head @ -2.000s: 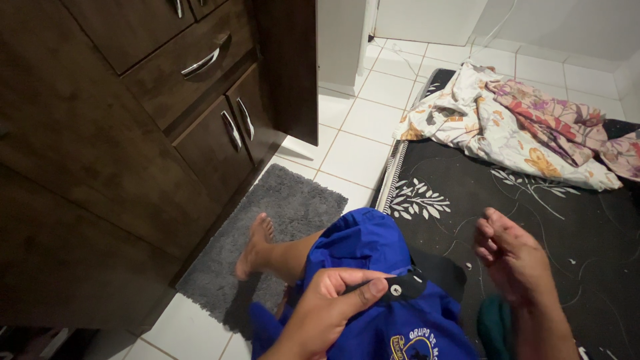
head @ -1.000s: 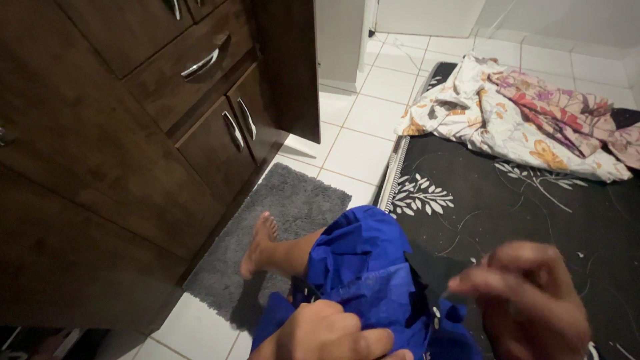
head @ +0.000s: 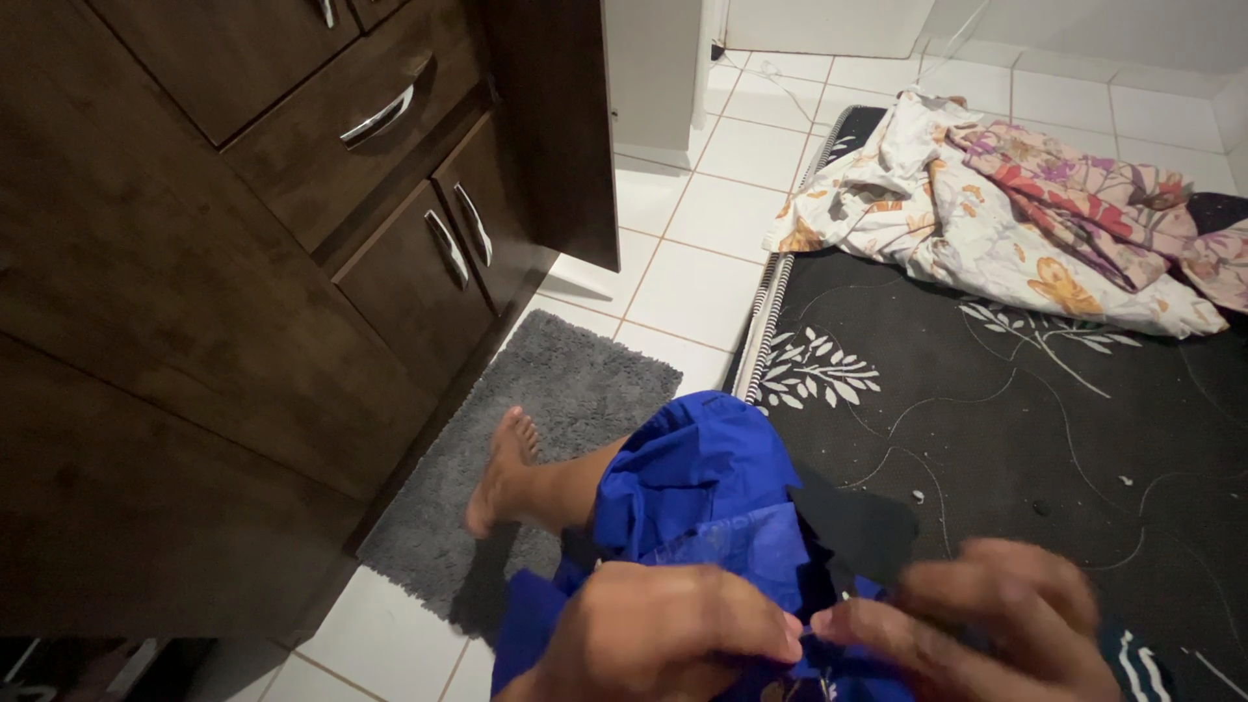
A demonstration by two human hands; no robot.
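Observation:
A blue garment point(head: 721, 468) with a dark edge lies across my lap, partly hidden by both hands. Over its lower middle, my left hand point(head: 682, 619) is bent with its thumb and fingertips together; whatever they pinch is too small and blurred to tell. Just to the right is my right hand point(head: 985, 614), blurred, its fingertips close to those of my left hand over the dark edge. Whether it grips the cloth cannot be made out. A little thread or thin light thing shows near the fingertips.
Dark wooden cabinets point(head: 224, 370) with metal handles stand on the left. My bare foot point(head: 507, 468) rests on a grey shaggy rug point(head: 585, 375) over white floor tiles point(head: 692, 292). A black patterned mattress point(head: 936, 409) at the right bears crumpled floral cloths point(head: 975, 214).
My right hand, raised apart from the garment two seconds ago, has come in beside my left hand. The dark edge with a snap button, then plain in my left hand, is now mostly covered.

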